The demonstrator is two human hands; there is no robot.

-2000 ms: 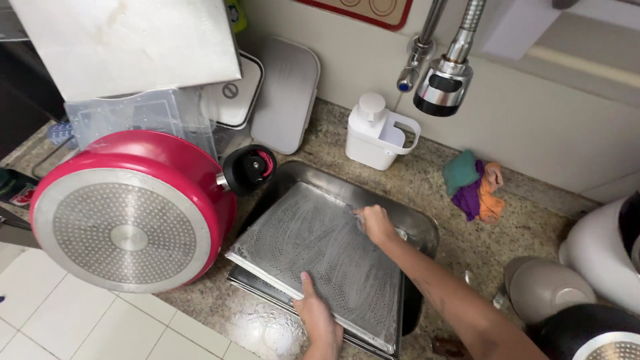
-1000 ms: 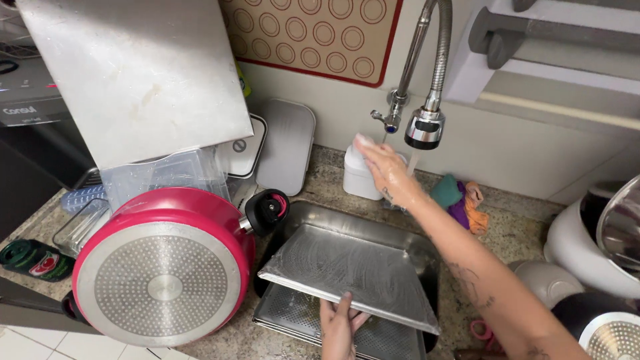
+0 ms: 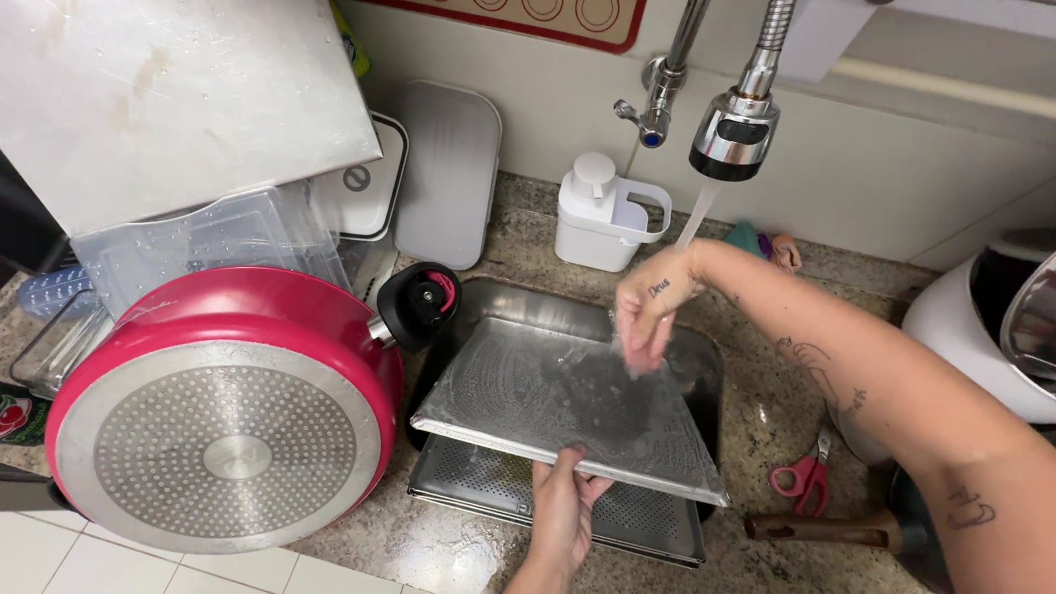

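My left hand [image 3: 565, 503] grips the near edge of a soapy metal baking tray [image 3: 528, 388], thumb on top, holding it tilted over the steel sink [image 3: 528, 305]. Under it, a perforated metal tray [image 3: 470, 474] rests across the sink's near side. My right hand [image 3: 652, 309] hangs over the tray's far right part, fingers pointing down and wet, with nothing seen in it. Water [image 3: 700, 213] runs from the chrome faucet head [image 3: 734, 136] onto the right wrist and hand. A darker, wet patch lies on the tray below the fingers.
A red pan [image 3: 239, 412] leans upside-facing at left, its black handle [image 3: 419, 305] near the sink. Behind it stand a large metal sheet [image 3: 190, 99] and a grey lid [image 3: 450, 173]. A white soap dispenser [image 3: 598, 219] stands behind the sink; pink-handled scissors [image 3: 804, 478] and a wooden-handled pan [image 3: 825, 530] lie at right.
My right hand was low on the tray, then raised beside the soap dispenser; now it is over the tray under running water. My left hand keeps holding the tray's near edge.
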